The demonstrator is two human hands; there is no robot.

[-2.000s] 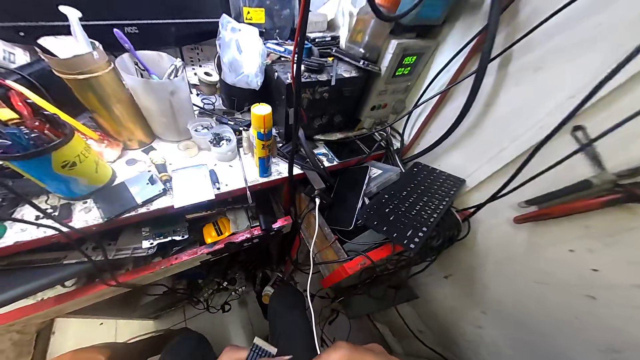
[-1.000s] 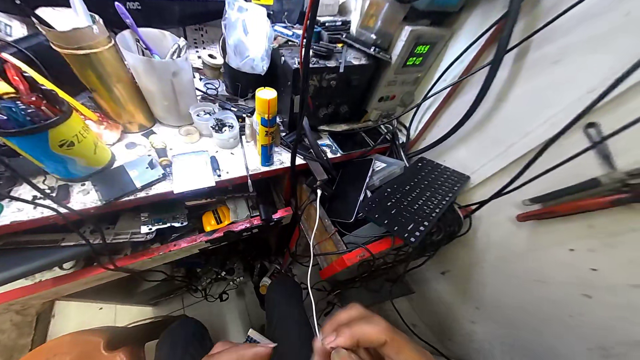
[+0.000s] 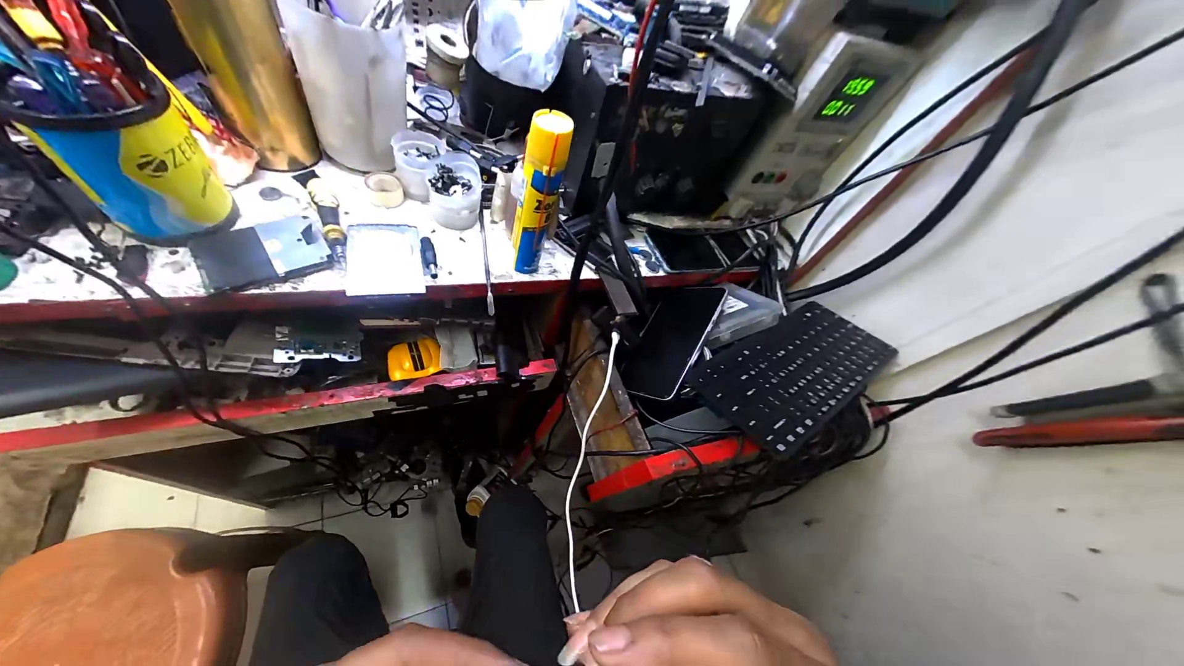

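At the bottom of the head view, my right hand [image 3: 694, 615] pinches the lower end of a white cable [image 3: 585, 453] between thumb and fingers. That cable runs up to a dark adapter or socket below the bench edge, beside a black-screened phone or tablet [image 3: 673, 344]. My left hand [image 3: 421, 647] lies low at the frame edge, left of the right hand, mostly cut off; whether it holds anything is hidden. A black keyboard [image 3: 794, 375] rests tilted right of the tablet, over a red-edged shelf [image 3: 671, 467].
On the cluttered bench [image 3: 305, 298] stand a yellow-blue spray can [image 3: 541, 194], small tubs of screws [image 3: 454, 190] and a tool cup [image 3: 176, 176]. A power supply [image 3: 814, 129] is behind. Black cables hang across the right side; an orange-brown stool [image 3: 120, 597] is lower left.
My right hand has come further into view and is at the white cable's end. The small keypad-like object seen near my left hand two seconds ago is no longer visible.
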